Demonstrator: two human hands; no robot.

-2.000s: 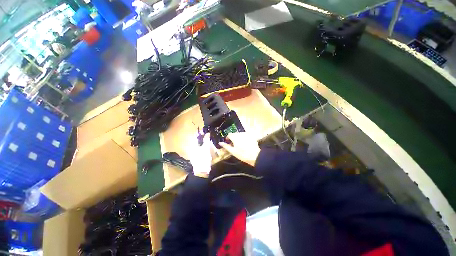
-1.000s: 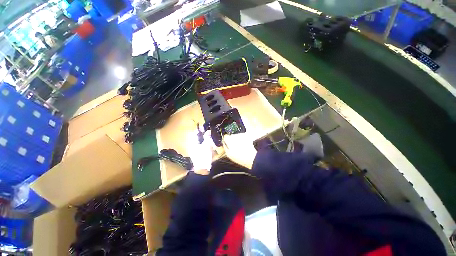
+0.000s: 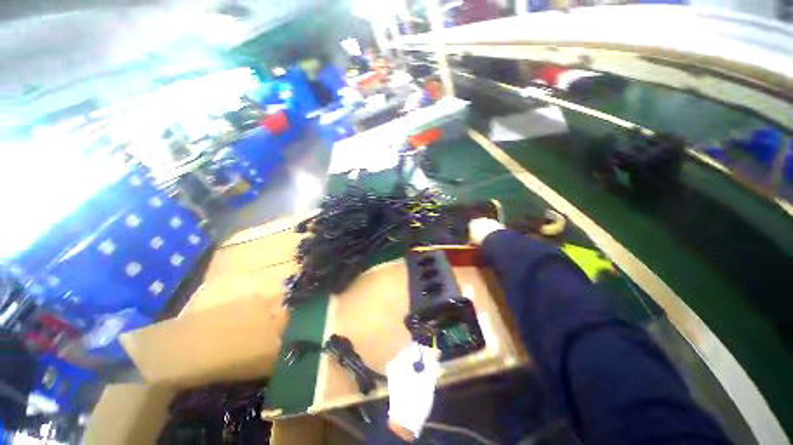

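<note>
The black housing (image 3: 432,291) lies on the pale tray (image 3: 369,304), its row of round openings facing up and a green circuit board (image 3: 456,336) in its near end. My left hand (image 3: 412,391), in a white glove, is at the housing's near left corner, with a small dark cord end (image 3: 420,359) and thin wires at its fingertips. My right hand (image 3: 485,229) is at the red parts bin (image 3: 448,254), small and blurred; its fingers and anything in them cannot be made out. A bundled black cord (image 3: 349,361) lies at the tray's left.
A heap of black cords (image 3: 348,235) lies left of the bin. The yellow-green gun (image 3: 588,261) is right of my sleeve, partly hidden. An open carton (image 3: 217,326) stands at the left. Another black housing (image 3: 648,161) and a white sheet (image 3: 529,124) are on the green belt.
My right hand has left the circuit board end of the housing and reached forward to the red bin. My left hand stays by the housing. The view has tilted up and swung, shifting everything in it.
</note>
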